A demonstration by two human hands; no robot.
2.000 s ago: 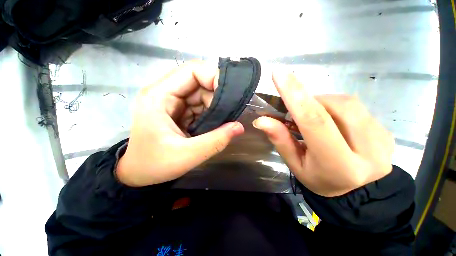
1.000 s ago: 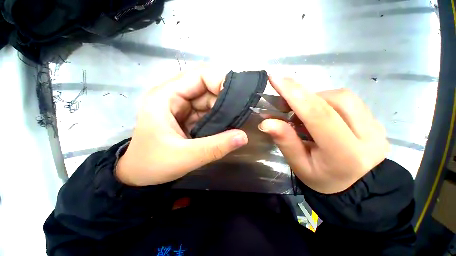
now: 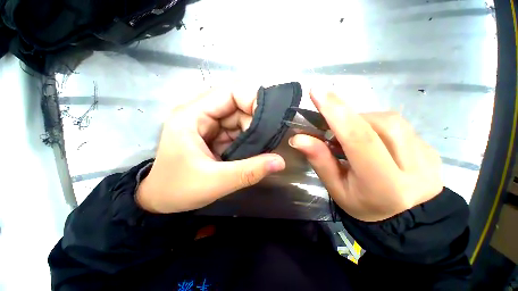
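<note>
A small black fabric pouch (image 3: 264,122) is in my left hand (image 3: 196,153), curved over the fingers, with the thumb at its lower end. Its stitched edge faces right. My right hand (image 3: 372,156) holds thread snips (image 3: 311,121). Their two pointed blades reach left to the pouch's right edge, at or very near the seam. The grip is mostly hidden by my fingers. A thin black cord hangs below my right hand. Whether the blades touch a thread is too small to tell.
A heap of black pouches (image 3: 85,25) lies at the upper left of the pale table (image 3: 392,45). Tangled dark thread waste (image 3: 52,122) lies near the left seam. A shiny brownish patch (image 3: 261,196) is at the near table edge. A brown box (image 3: 504,236) shows at far right.
The pouch has moved slightly down and turned a little in my left hand since the earliest frame. The snips' blades show more clearly at its edge, after shifting slightly with my right hand.
</note>
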